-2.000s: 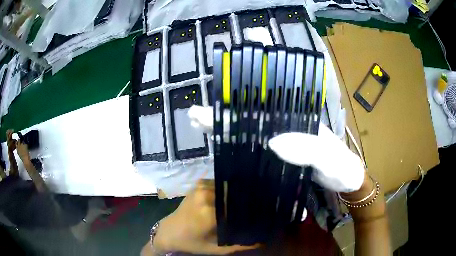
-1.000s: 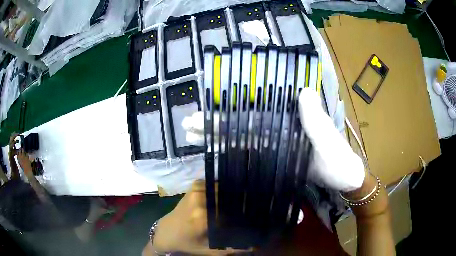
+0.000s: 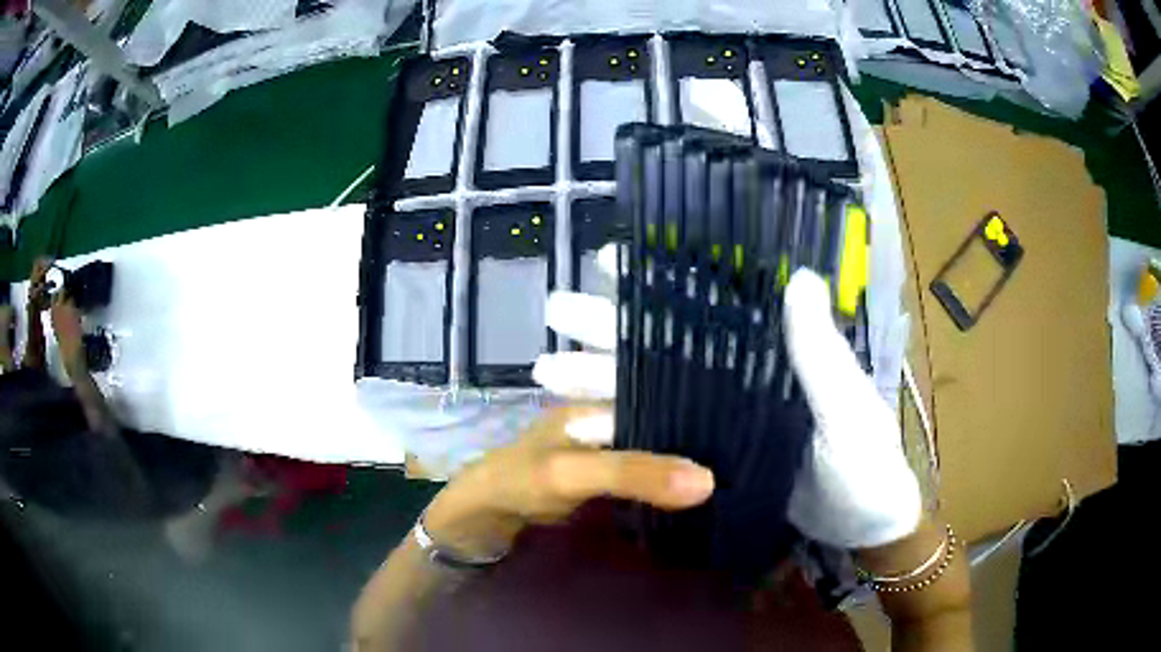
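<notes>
A stack of black housings [image 3: 713,318] is held upright on edge before me, with small yellow marks and a larger yellow patch at its upper right. My right hand [image 3: 847,433], in a white glove, grips it from the right; white gloved fingertips show at its left side. My bare left hand [image 3: 560,478] holds the lower left, thumb across the near edges. Behind it, a black tray [image 3: 372,293] bears two rows of housings with yellow dots; the stack hides part of the lower row.
Brown cardboard sheets [image 3: 1044,382] lie at right with a single housing [image 3: 943,296] on them. A white surface [image 3: 242,338] is at left, where another person's hands [image 3: 57,318] hold a dark part. White sheets [image 3: 267,32] and trays lie at the far side.
The stack has turned and tilted, so the yellow patch at its right shows more. My left thumb now lies across its near edges. The tray and cardboard appear shifted right in view.
</notes>
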